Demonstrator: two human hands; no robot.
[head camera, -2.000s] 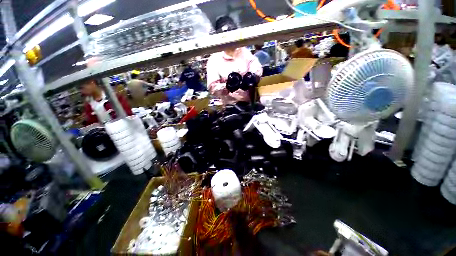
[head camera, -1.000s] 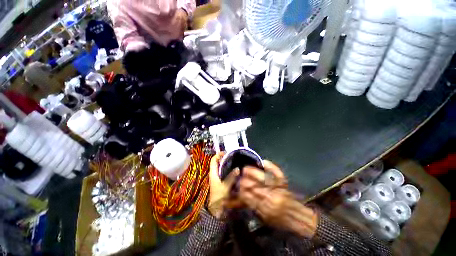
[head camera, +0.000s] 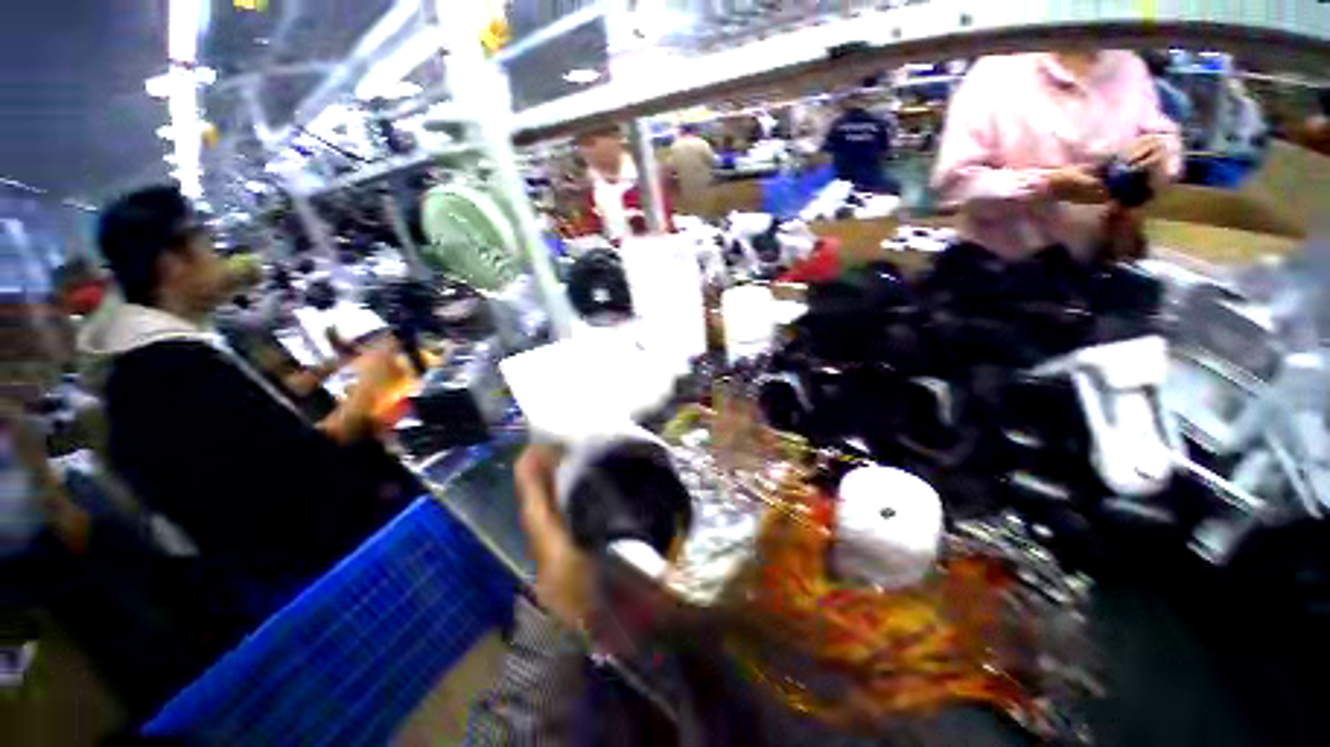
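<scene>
My left hand (head camera: 551, 543) grips a white housing (head camera: 586, 382) with a round, dark-centred cup (head camera: 627, 496) at its near end, held up left of the carton. A dark brown blur (head camera: 649, 620) below the cup may be my right hand; its fingers cannot be made out. Small white and silvery parts (head camera: 715, 511) lie in the carton, partly hidden behind the cup. Orange-red wire leads (head camera: 861, 628) lie to the right, blurred, with a short stack of white round covers (head camera: 887, 525) beside them.
Glossy black housings (head camera: 934, 343) are heaped behind the leads, with a white bracket (head camera: 1130, 416) at their right. A blue crate (head camera: 336, 642) is below the bench at left. A person in black (head camera: 219, 423) works at left; a person in pink (head camera: 1050, 146) stands opposite.
The view has swung left, bringing the crate and left-hand person in. The cup and white housing are now raised left of the carton. The right hand, seen over the cup before, is now unclear.
</scene>
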